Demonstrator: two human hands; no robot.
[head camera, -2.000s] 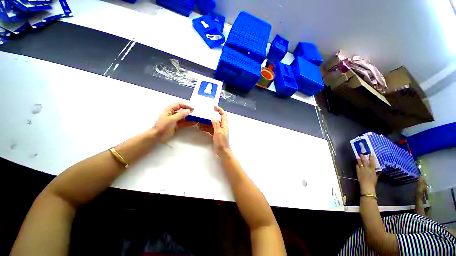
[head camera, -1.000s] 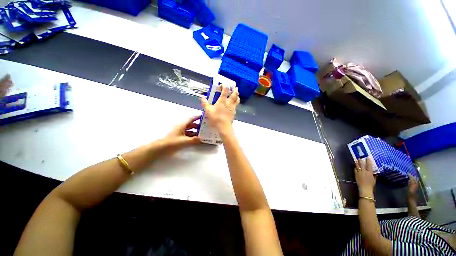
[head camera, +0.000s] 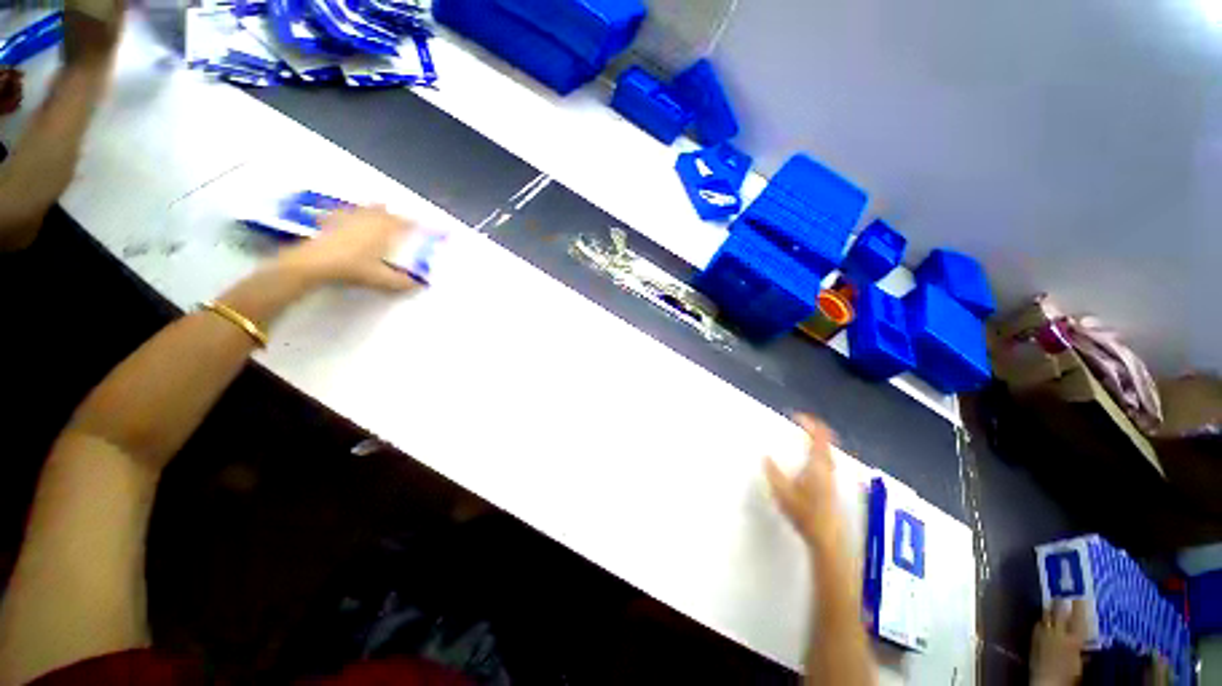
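Observation:
My left hand (head camera: 359, 251), blurred, is over the middle of a blue-white retail carton (head camera: 302, 212) at the left of the bench, its fingers around it; the carton's ends show on both sides of the hand. My right hand (head camera: 808, 489) is empty with fingers apart, above the bench at right. A second retail carton (head camera: 909, 550) lies face up just right of my right hand, not touching it.
Blue bins (head camera: 781, 255), an orange tape roll (head camera: 834, 311) and clear strips (head camera: 650, 284) lie ahead. A loose carton pile (head camera: 335, 40) is at back left. Another person's arm (head camera: 47, 154) is at far left; another's hand (head camera: 1059, 643) touches a carton row (head camera: 1132, 603) at right.
The view has swung left. The carton between my hands has gone from them; one lies at right. My left hand has moved left onto another carton, and my right hand has moved right, empty.

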